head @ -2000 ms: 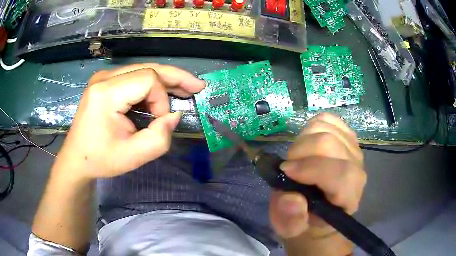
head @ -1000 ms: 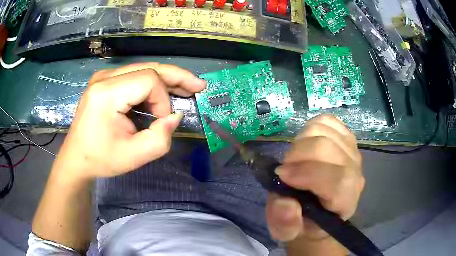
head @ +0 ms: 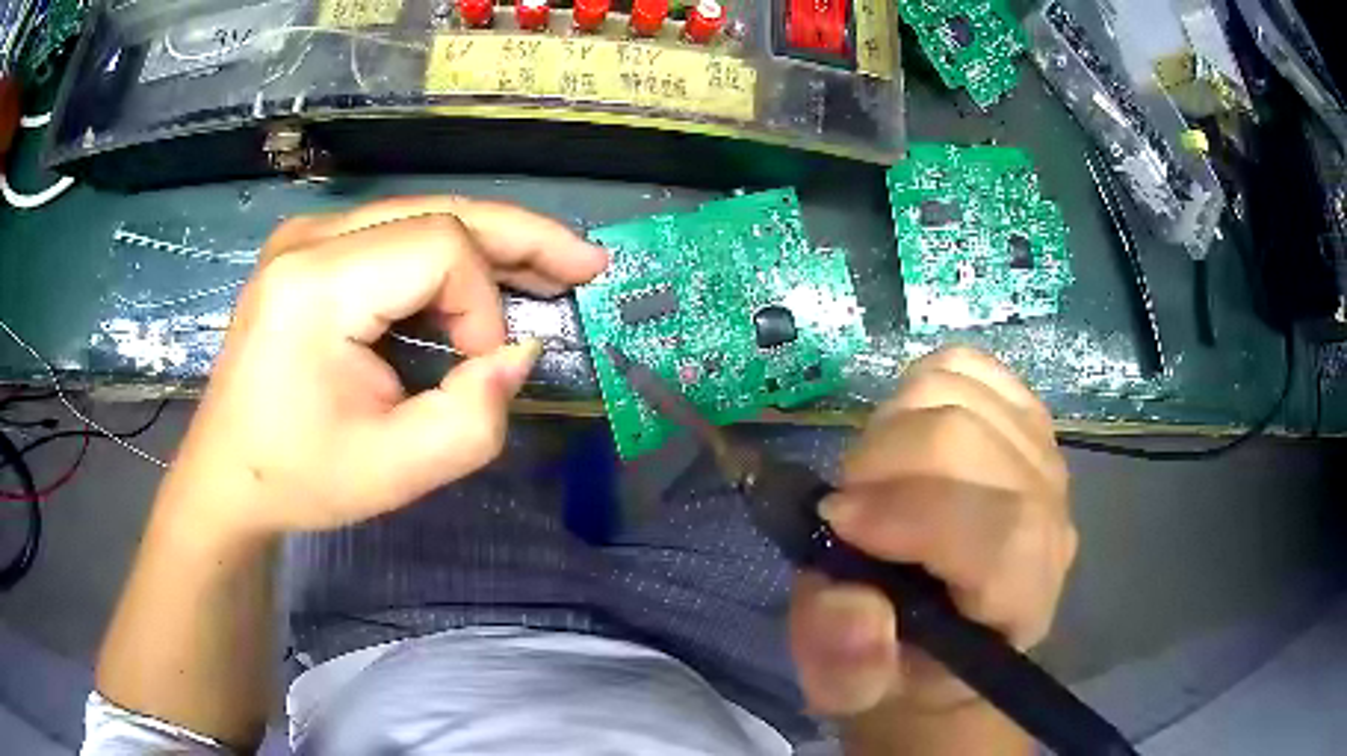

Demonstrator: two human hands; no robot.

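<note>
A green circuit board (head: 720, 303) lies on the dark-green bench top, its near left corner over the front edge. My right hand (head: 938, 532) is closed around the black handle of a soldering iron (head: 783, 495). The iron's tip is at the board's left part; whether it touches cannot be told. My left hand (head: 369, 355) pinches a thin solder wire (head: 432, 341) between thumb and a finger, left of the board. Its index fingertip is at the board's upper left corner.
A second circuit board (head: 979, 236) lies to the right, another (head: 963, 45) behind it. A test fixture (head: 488, 104) with red buttons stands at the back. A thin dark tool (head: 1130, 266) and a clear component box (head: 1130, 126) lie at right. A black cord runs along the front right edge.
The soldering iron has shifted slightly, its tip staying over the board's left part. My left hand has hardly moved.
</note>
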